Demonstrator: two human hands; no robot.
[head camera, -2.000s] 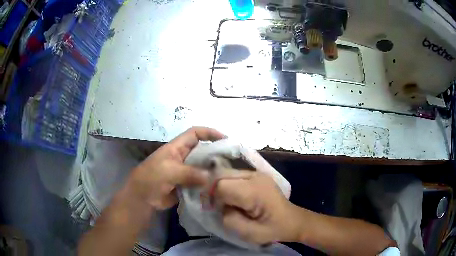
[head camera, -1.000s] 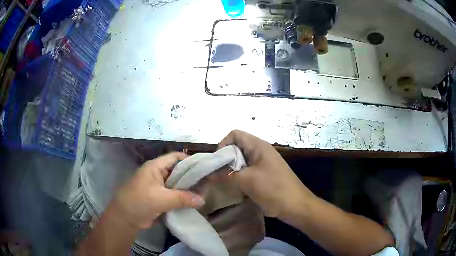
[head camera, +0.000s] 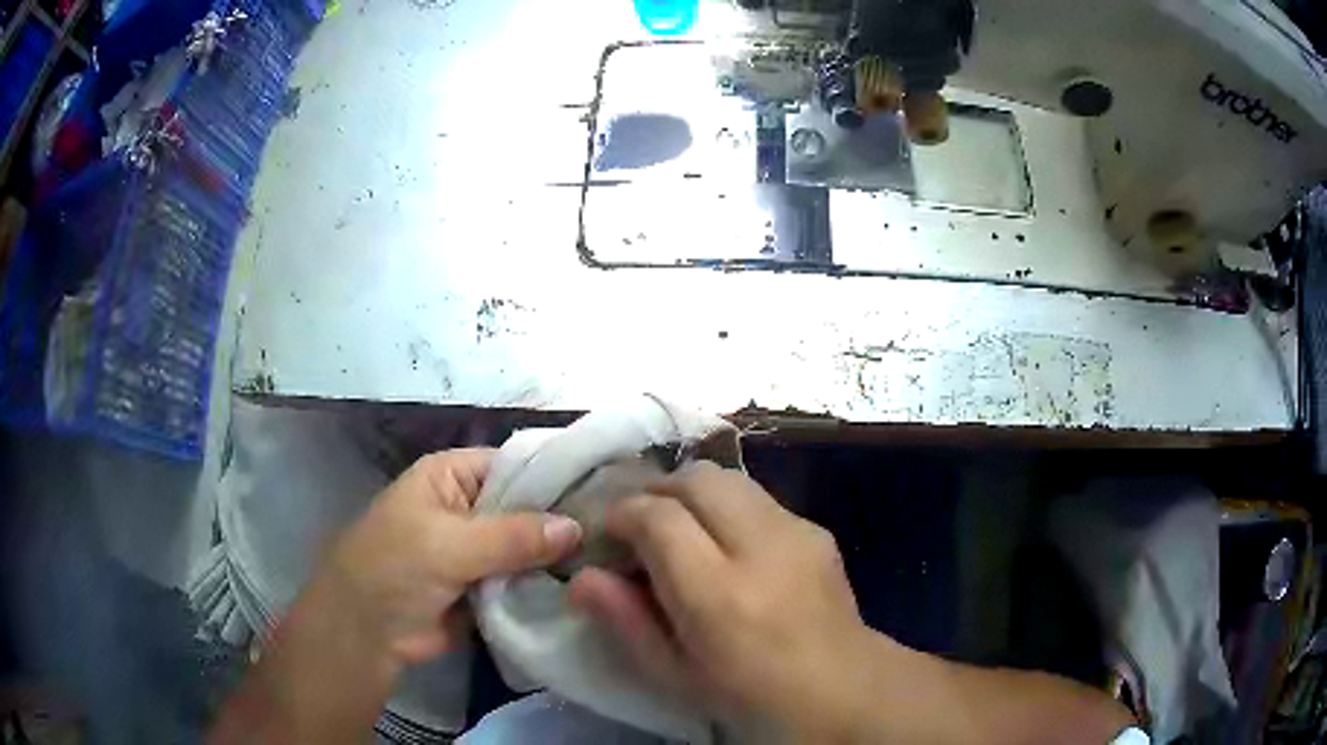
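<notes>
An off-white garment piece (head camera: 560, 640) is bunched into a ring over the lap, in front of the table edge, with darker beige-grey cloth inside its opening. My left hand (head camera: 437, 546) grips the ring's left side, thumb on top and fingers behind. My right hand (head camera: 728, 582) is at the opening with its fingers curled inward on the inner cloth; its fingertips are partly hidden and slightly blurred, so whether they pinch the cloth or a tool does not show. Fine pale thread ends (head camera: 750, 431) stick out at the ring's upper right.
A worn white table (head camera: 393, 291) bears a white "brother" sewing machine (head camera: 1193, 146). Blue mesh baskets (head camera: 160, 291) stand at left, above folded pale cloth (head camera: 284, 510). Grey cloth (head camera: 1164, 582) hangs at right. A bright blue object (head camera: 665, 15) lies at the top edge.
A second ago my right hand held the ring's upper right edge; now it is lower, its fingers at the opening. The ring has turned and less inner cloth shows. My left hand keeps its grip.
</notes>
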